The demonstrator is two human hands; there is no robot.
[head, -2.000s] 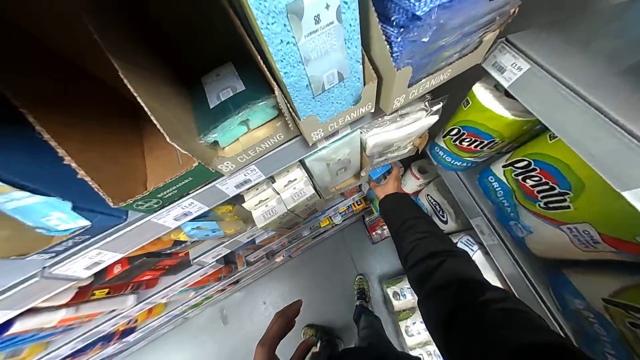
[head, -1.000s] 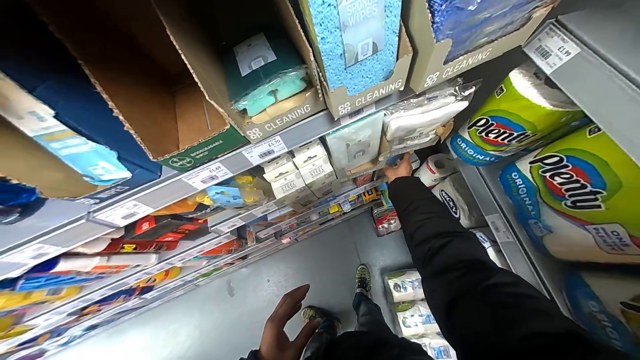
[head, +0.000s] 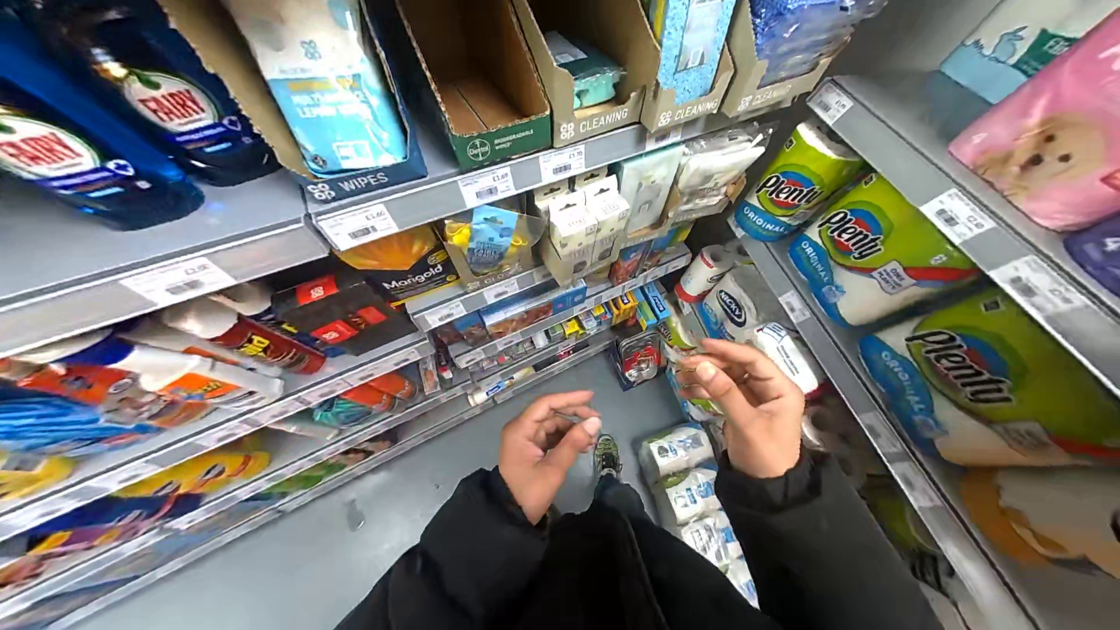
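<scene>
My left hand (head: 547, 451) hovers over the aisle floor at the lower middle, fingers curled loosely, with nothing visible in it. To its right, my right hand (head: 748, 407) is raised with bent fingers, thumb near the fingertips, and no object shows in it. Behind my right hand are white paper roll packs, one a Nicky pack (head: 728, 306). White boxes (head: 588, 219) and packs of white cloths (head: 713, 166) stand on the shelf beyond both hands. Neither hand touches a shelf.
Shelf edges with price labels (head: 360, 226) run along the left. On the right shelves lie Plenty kitchen roll packs (head: 962, 367). Wrapped roll packs (head: 691, 499) stand on the grey floor (head: 350, 516) beside my shoe (head: 606, 455). An open cardboard box (head: 486, 96) sits on the upper shelf.
My right hand has drawn back from the shelf corner below the cloth packs toward my body. My left hand has come up beside it. The view has shifted, showing more of both shelves.
</scene>
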